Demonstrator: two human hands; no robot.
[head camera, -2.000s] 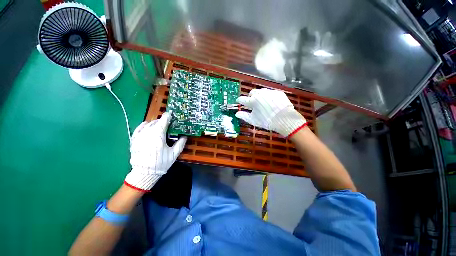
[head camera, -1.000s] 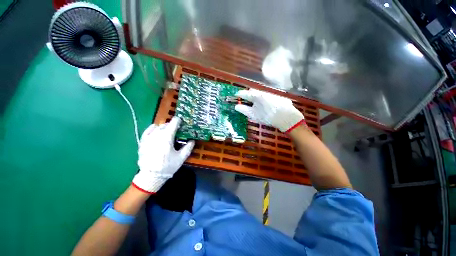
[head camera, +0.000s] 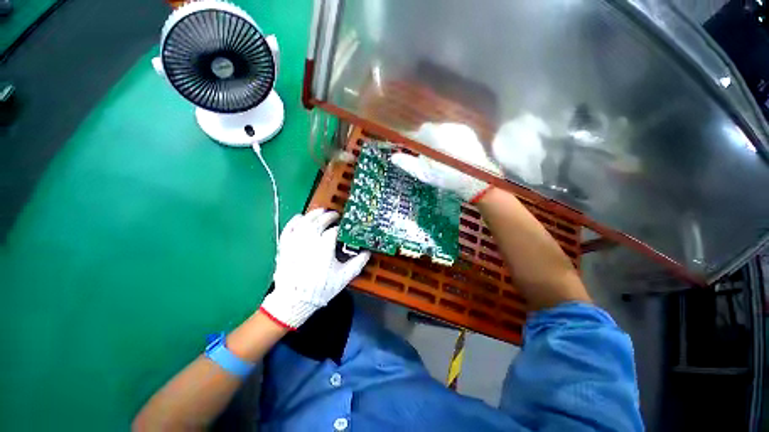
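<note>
A green circuit board (head camera: 413, 215), with rows of silver and dark parts and pale connectors on its near edge, lies on an orange-brown slotted grate (head camera: 422, 291). My left hand (head camera: 310, 260), in a white knit glove with a red cuff, grips the board's near left corner. My right hand (head camera: 443, 173), in the same kind of glove, is over the board's far edge, partly behind the lower edge of the clear hood. Its fingertips and anything in them are hidden or too blurred to tell.
The clear hood (head camera: 540, 93) with its reddish-brown lower edge stands over the far side of the grate and shows glove reflections. A white fan (head camera: 221, 72) with a cable stands on the green mat (head camera: 135, 228) at the left.
The view has swung, so everything sits further right in it. My right hand has moved over the board towards its far edge, under the hood. My left hand stays at the near left corner.
</note>
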